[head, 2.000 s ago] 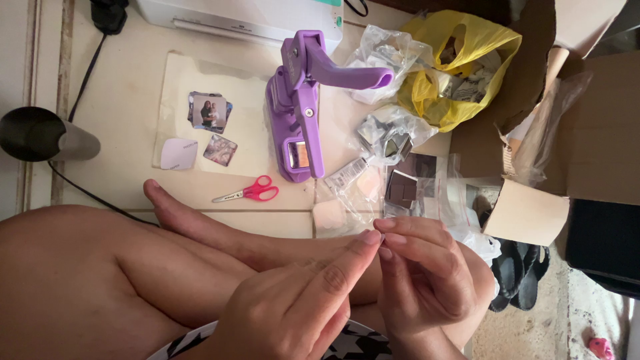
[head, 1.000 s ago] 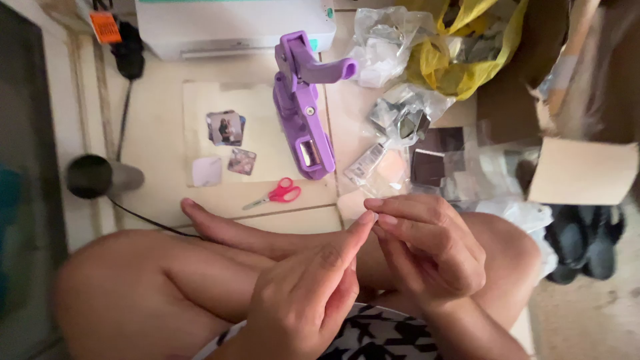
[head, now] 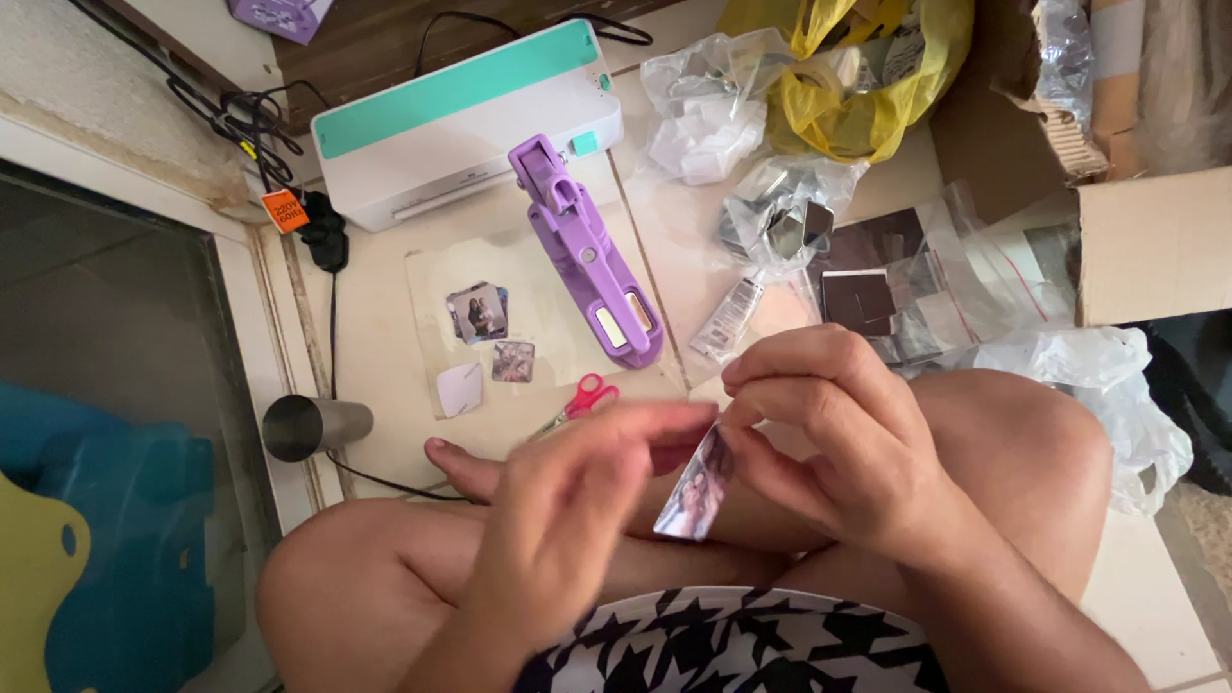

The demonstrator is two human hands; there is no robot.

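Observation:
A small printed photo (head: 695, 491) hangs tilted between my hands, its upper corner pinched by my right hand (head: 837, 433). My left hand (head: 587, 491) is beside it, slightly blurred, fingers extended with their tips near the photo's top edge; whether they touch it I cannot tell. Beyond the hands stands a purple corner punch or press (head: 589, 255) with a long lever. To its left lie a small stack of photos (head: 478, 313), a single square photo (head: 513, 362) and a white rounded square piece (head: 460, 390). Pink-handled scissors (head: 589, 395) are partly hidden behind my left hand.
A white and teal laminator (head: 472, 115) is at the back. Plastic bags (head: 707, 125), a yellow bag (head: 847, 115), dark square sheets (head: 857, 300) and a cardboard box (head: 1155, 250) lie to the right. At left are a metal tumbler (head: 318, 428) and a black cable (head: 334, 337).
The photo now shows plainly between my hands; earlier it was not plainly visible. My left hand's fingertips have parted from the right hand's. The view has shifted.

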